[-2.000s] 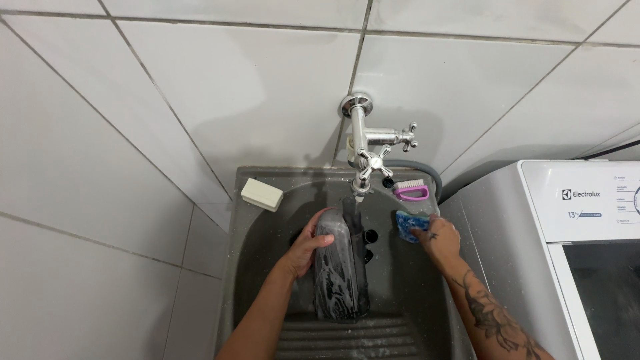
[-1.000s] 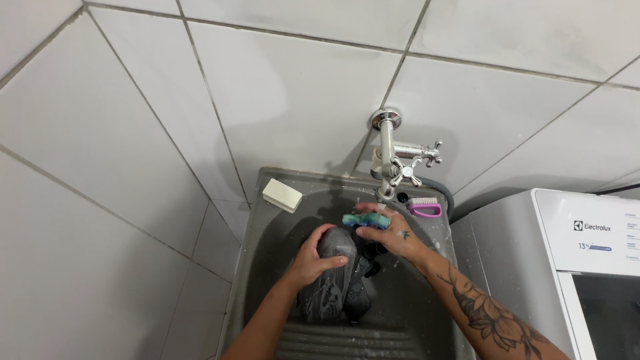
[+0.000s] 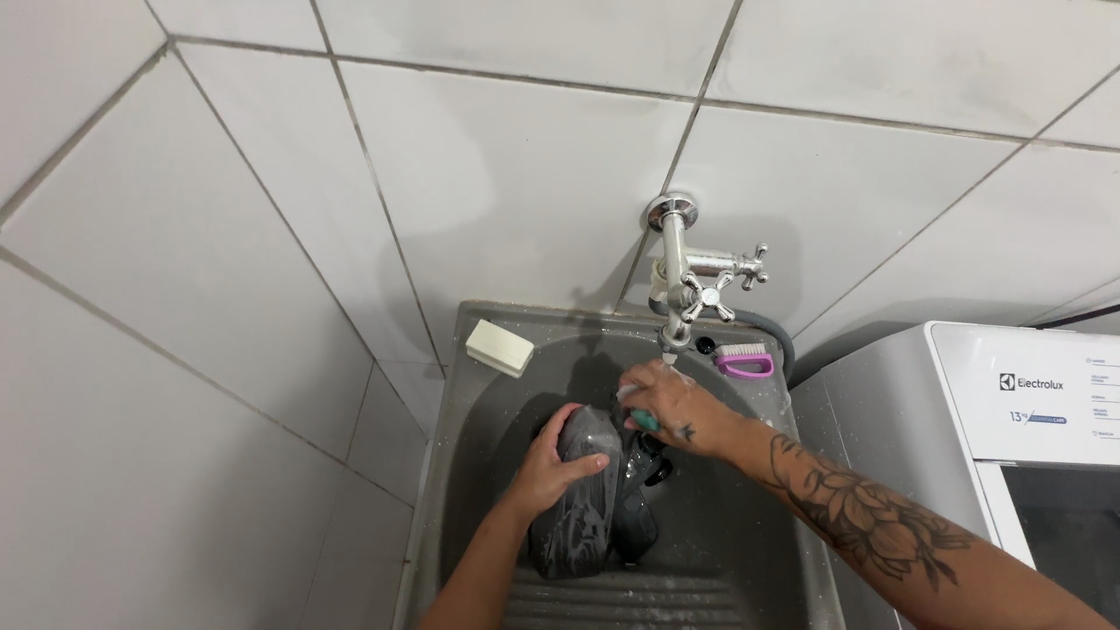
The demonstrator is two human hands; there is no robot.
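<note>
My left hand (image 3: 556, 464) grips the upper part of a dark, elongated object (image 3: 577, 516) streaked with suds, which lies in the grey laundry sink (image 3: 717, 542). Just under the tap (image 3: 675, 328), my right hand (image 3: 669, 407) is closed round a blue-green cloth or sponge (image 3: 645, 420), mostly hidden by the fingers. Beside the sudsy object, on its right, are wet black parts (image 3: 634, 525), partly covered; what they are I cannot tell.
A pale bar of soap (image 3: 500, 348) sits on the sink's back left corner. On the back right ledge lies a pink-handled scrub brush (image 3: 744, 360) next to a small black plug (image 3: 705, 345). A white washing machine (image 3: 945, 394) stands right of the sink, and tiled walls meet at the left.
My right hand, with the blue-green cloth or sponge, has moved left from the sink's right side to under the tap. My left hand still holds the sudsy object.
</note>
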